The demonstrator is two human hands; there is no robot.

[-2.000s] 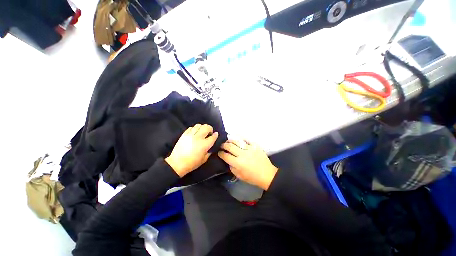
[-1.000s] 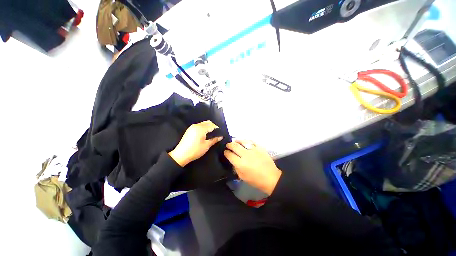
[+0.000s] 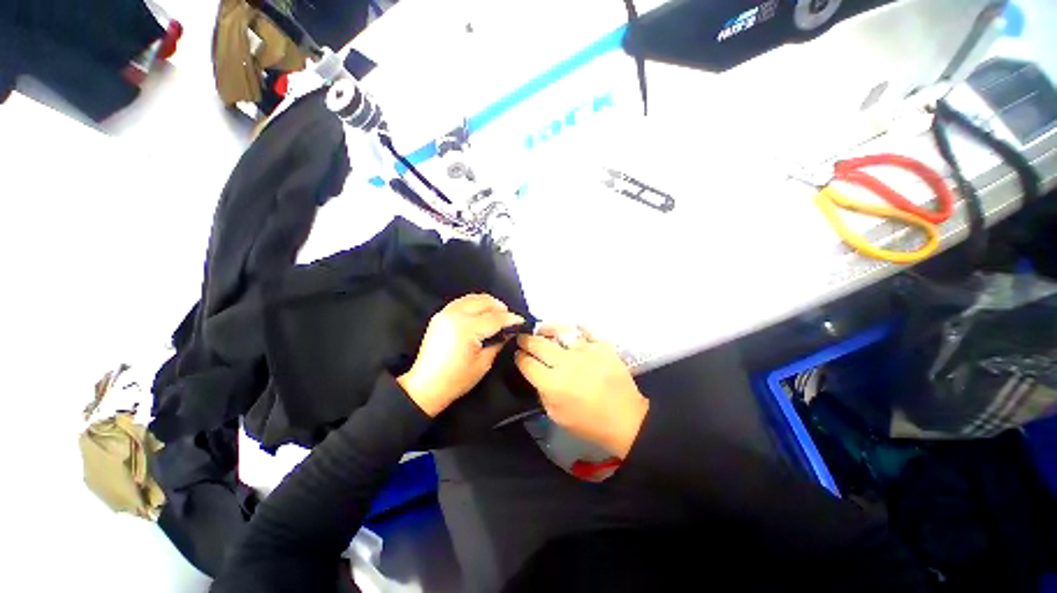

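The black garment piece (image 3: 348, 319) lies bunched on the white machine bed, left of and below the presser foot (image 3: 493, 222). Its upper right part reaches the foot; the needle itself is too small to make out. My left hand (image 3: 458, 353) pinches the folded black fabric edge (image 3: 510, 334) near the table's front. My right hand (image 3: 583, 388) grips the same edge just right of it, fingertips almost touching the left ones. The white sewing machine (image 3: 556, 116) with a blue stripe stands behind.
Thread snips (image 3: 640, 190) lie on the bed right of the foot. Scissors with red and yellow handles (image 3: 887, 209) and a black strap (image 3: 985, 151) lie farther right. A blue crate (image 3: 800, 434) with dark cloth is below. Khaki cloth (image 3: 119, 463) is at left.
Both hands stay at the fabric edge; the left hand has turned slightly, its fingertips now closer to the right hand's. Since the oldest frame, the snips and scissors appear shifted right.
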